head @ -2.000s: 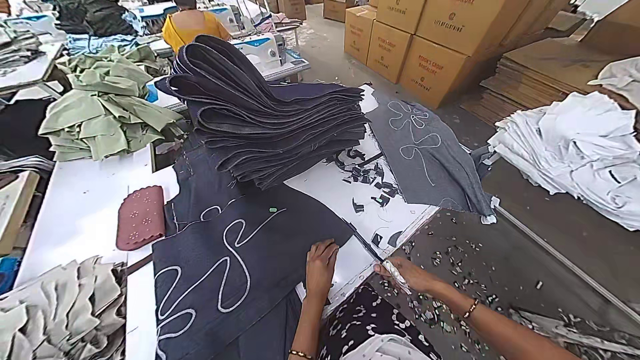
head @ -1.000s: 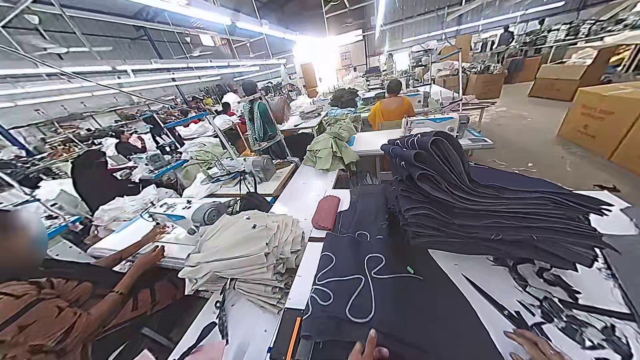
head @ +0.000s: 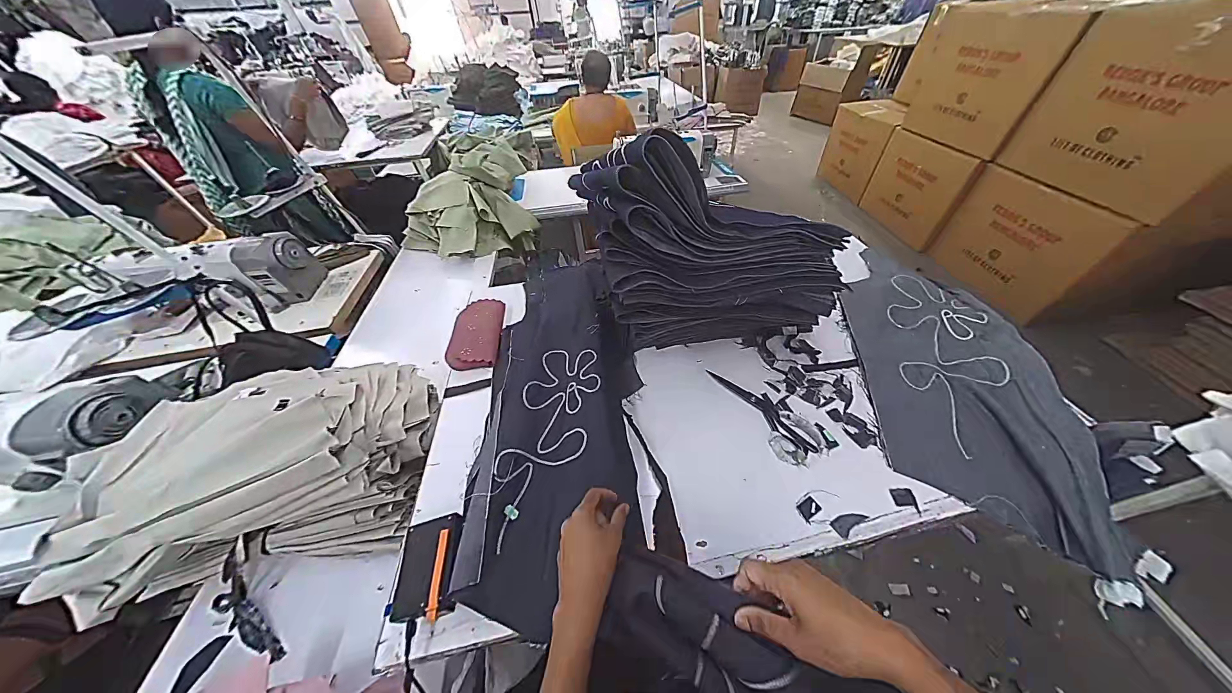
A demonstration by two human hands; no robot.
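Dark fabric with pale cord trim (head: 707, 626) is bunched at the table's near edge. My right hand (head: 818, 611) grips its upper right part between thumb and fingers. My left hand (head: 592, 549) is at its left side, fingers curled; whether they pinch cloth is unclear. Beyond my left hand lies a dark panel with a white cord flower (head: 563, 385). Scissors (head: 765, 409) lie on the white table among dark scraps, below a tall folded stack of dark cloth (head: 712, 260). A grey panel with a cord flower (head: 962, 385) hangs over the right edge.
Beige fabric pieces (head: 260, 452) are piled at left, near a sewing machine (head: 260, 265). A pink scalloped case (head: 474, 334) and an orange pen (head: 438, 575) lie beside the dark panel. Cardboard boxes (head: 1049, 241) stand at right. People (head: 592, 111) are further back.
Two seconds ago my right hand held something slim at the table edge; now it holds dark cloth. The flower panel has been shifted and lies narrower on the table. The view has swung.
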